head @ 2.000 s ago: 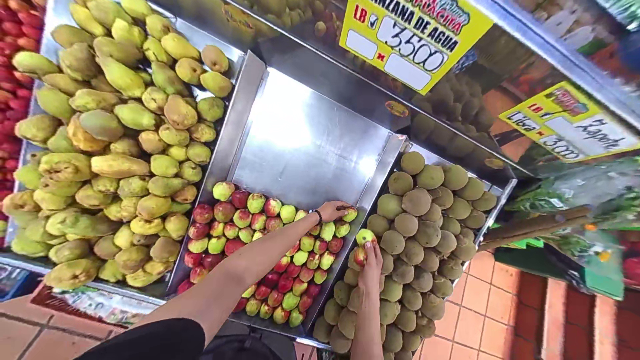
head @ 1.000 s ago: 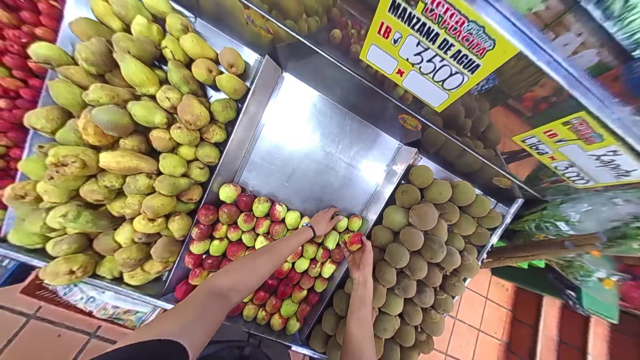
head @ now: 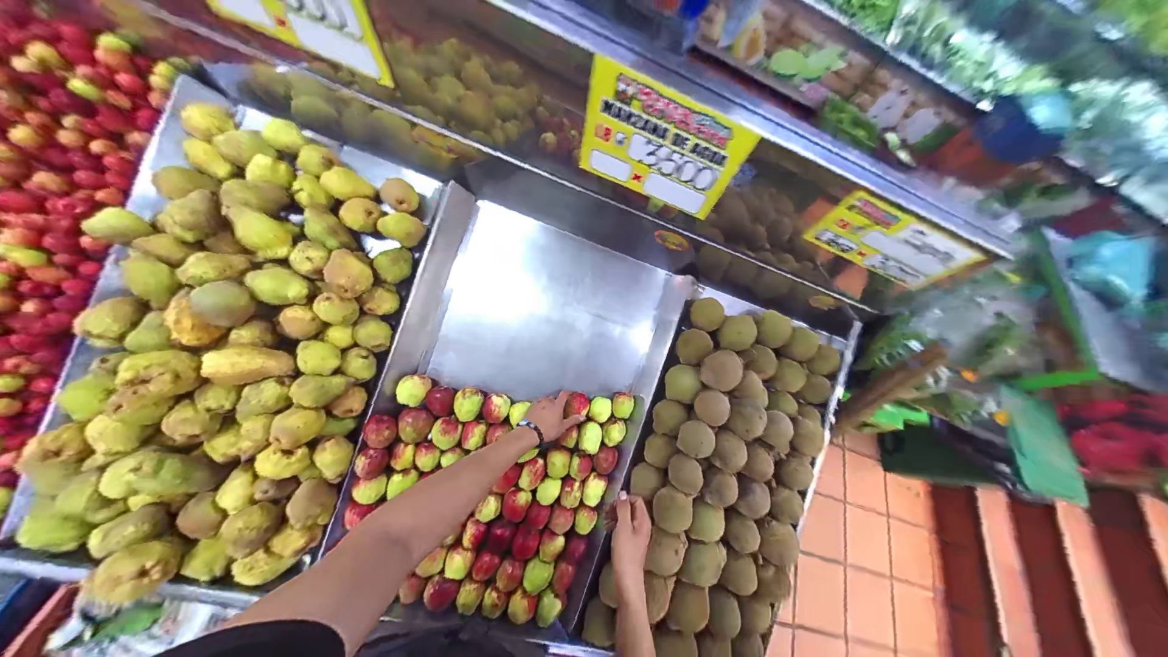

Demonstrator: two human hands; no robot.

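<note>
Rows of red and green apples [head: 525, 540] fill the lower part of a metal display bin [head: 538, 301]. My left hand [head: 550, 418], with a dark band at the wrist, reaches over the top row, its fingertips touching a red apple [head: 577, 403]; whether it grips this apple cannot be told. My right hand [head: 631, 525] hovers by the divider between the apples and the round brown fruits [head: 721, 456], fingers slightly apart, with no fruit seen in it. The arm hides some apples on the left.
On the left lies a bin of yellow-green pear-like fruits [head: 246, 365], with small red fruits [head: 55, 201] beyond it. Yellow price signs [head: 671, 137] hang from the shelf edge above. At the right are orange floor tiles [head: 867, 547] and a green crate [head: 1045, 447].
The red and green apple seen in my right hand earlier is no longer there, and that hand has moved down from the top row. My left hand stays at the top row.
</note>
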